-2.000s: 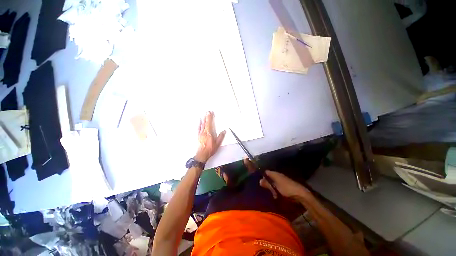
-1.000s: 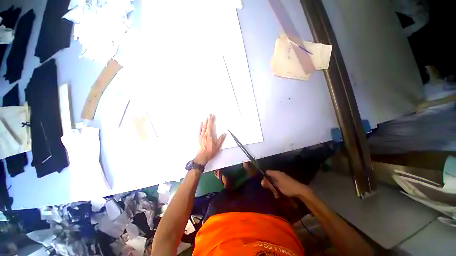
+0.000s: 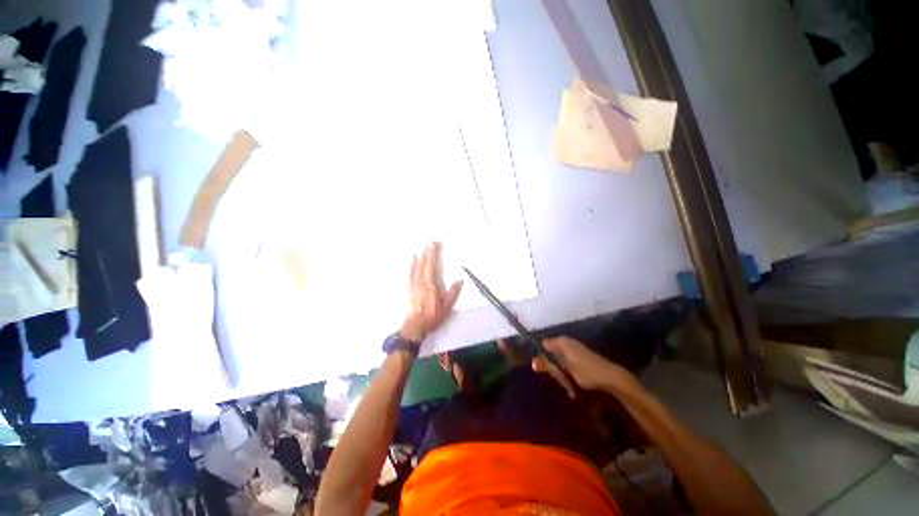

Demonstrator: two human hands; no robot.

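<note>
White fabric lay (image 3: pixel 403 131) covers the middle of the table, mostly glared out, with a straight right edge and a thin dark line on it. My left hand (image 3: pixel 431 294) lies flat on the cloth near the table's front edge, fingers slightly apart, holding nothing. My right hand (image 3: pixel 582 365) is closed around the handles of the tailor's shears (image 3: pixel 512 319), just off the front edge. The shears' blades point up and left, with the tip over the cloth right of my left hand. Whether the blades touch the cloth I cannot tell.
A brown metal rail (image 3: pixel 685 181) crosses the table at right, with blue clamps. Small tan patterns (image 3: pixel 595 131) and a pinkish ruler (image 3: pixel 579 45) lie beside it. At left are a curved tan pattern (image 3: pixel 219 189), dark cut pieces (image 3: pixel 106 242) and white scraps (image 3: pixel 217 60). Cloth waste (image 3: pixel 252 454) lies below.
The table and everything on it have shifted slightly down and right in the view. My left hand stays flat on the cloth and my right hand still holds the shears, in nearly the same pose.
</note>
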